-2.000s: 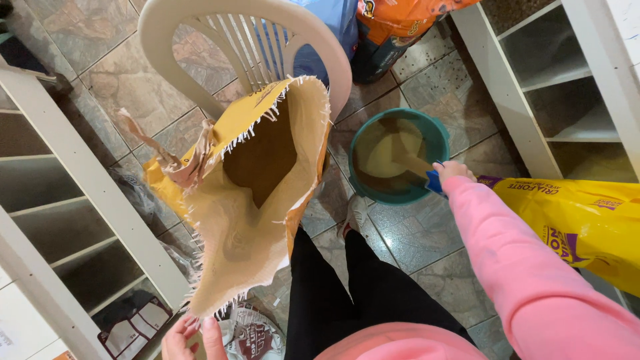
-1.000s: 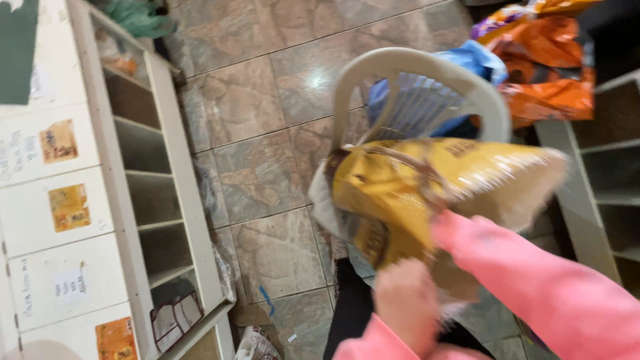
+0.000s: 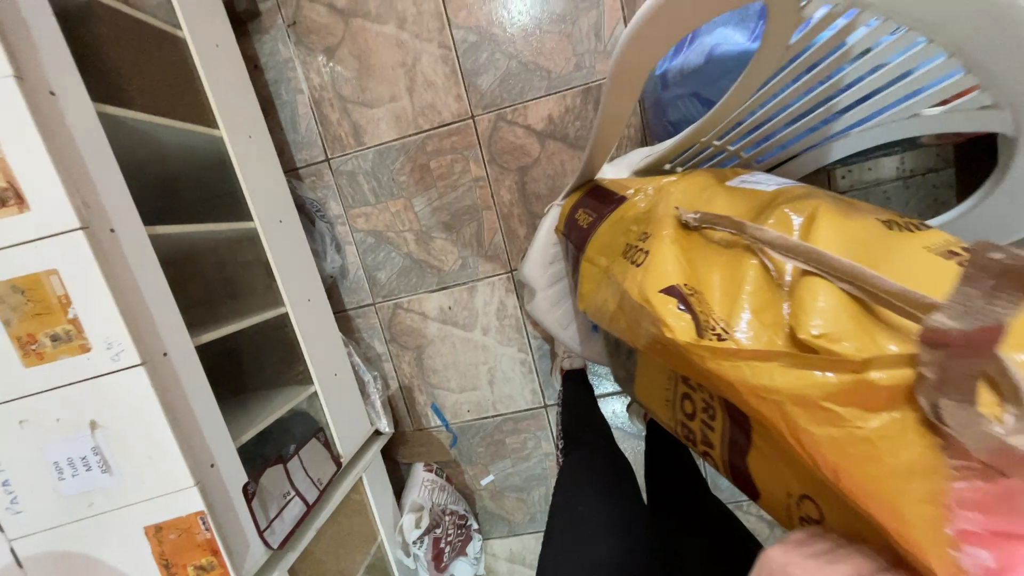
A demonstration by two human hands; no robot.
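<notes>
A large yellow feed sack (image 3: 720,344) lies tilted across the seat of a white plastic chair (image 3: 608,120), its mouth out of view toward the lower right. A brown twisted strip (image 3: 808,256) of the sack hangs over its side. My left hand (image 3: 824,554) is at the bottom edge against the sack's lower side; its fingers are partly cut off, so its grip cannot be made out. Of my right arm only a blurred bit of pink sleeve shows at the right edge; the right hand itself is out of the frame.
White shelving with open compartments (image 3: 264,312) runs along the left, beside labelled white fronts (image 3: 64,448). A blue bag (image 3: 704,72) is behind the chair. On the tiled floor (image 3: 456,344) lie a printed plastic bag (image 3: 440,520) and a blue strip (image 3: 444,424). My legs stand below the sack.
The sack's torn open mouth, facing up two seconds ago, has turned away to the right. My right hand has left the handle at the green bucket. The view has swung left.
</notes>
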